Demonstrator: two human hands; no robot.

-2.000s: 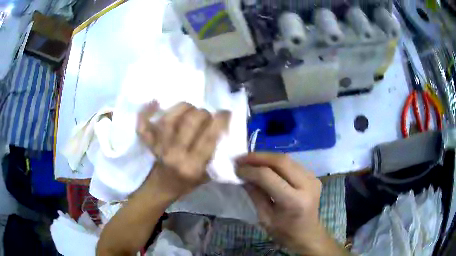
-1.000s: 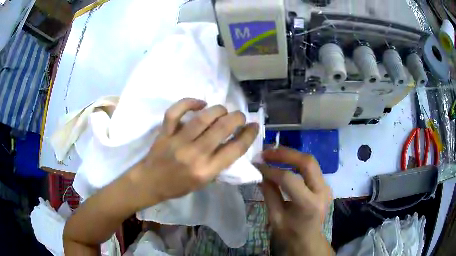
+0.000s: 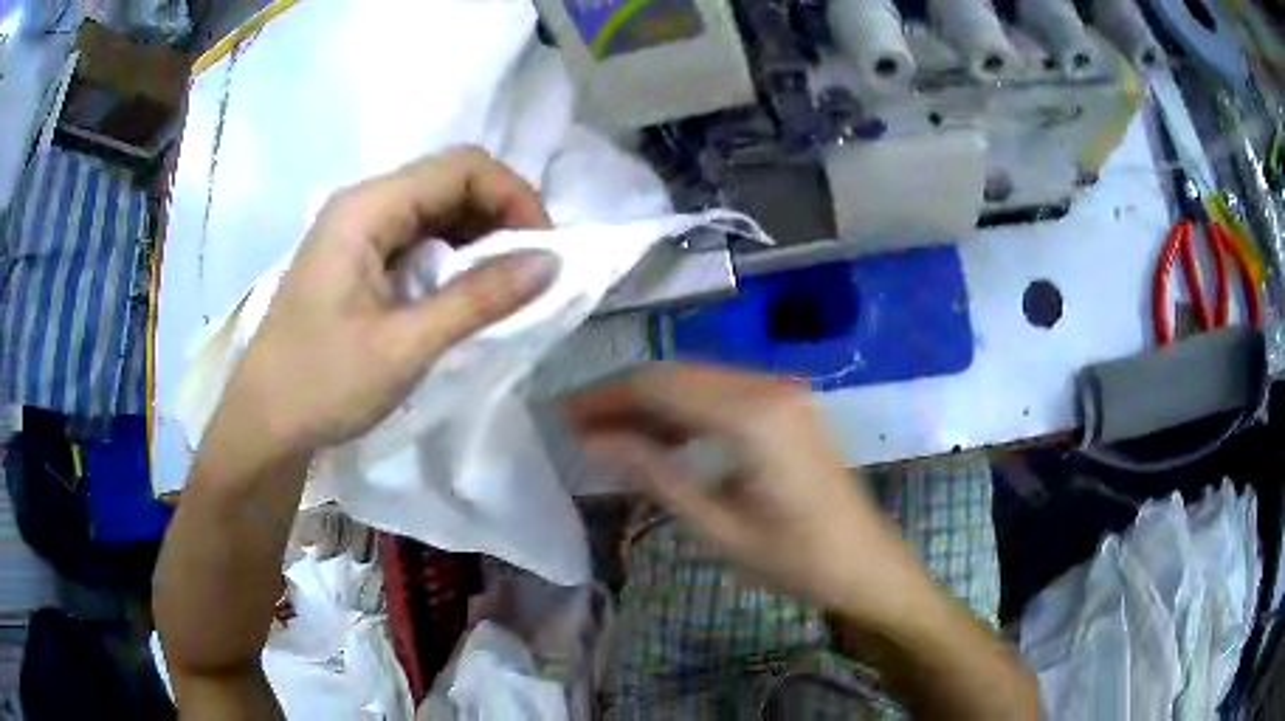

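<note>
White fabric (image 3: 472, 423) hangs over the table's front edge, left of the needle area. My left hand (image 3: 402, 289) pinches it between thumb and fingers, raised above the table. A thin fabric edge with thread runs from it toward the needle area of the overlock machine (image 3: 909, 183). My right hand (image 3: 705, 444) is blurred, just right of the hanging fabric. Its fingers are partly bent, and whether they touch the fabric is not clear.
A blue plate (image 3: 902, 317) lies before the machine. Red-handled scissors (image 3: 1191, 289) and a grey pouch (image 3: 1177, 392) are at the right. Cut pieces (image 3: 1149, 606) hang at lower right. A red basket (image 3: 423, 599) with white pieces is at lower left. Checked cloth (image 3: 930, 528) covers the lap.
My left hand has moved left and up, lifting the fabric away from the needle area. My right hand has moved left and come off the fabric edge near the blue plate. The view has shifted.
</note>
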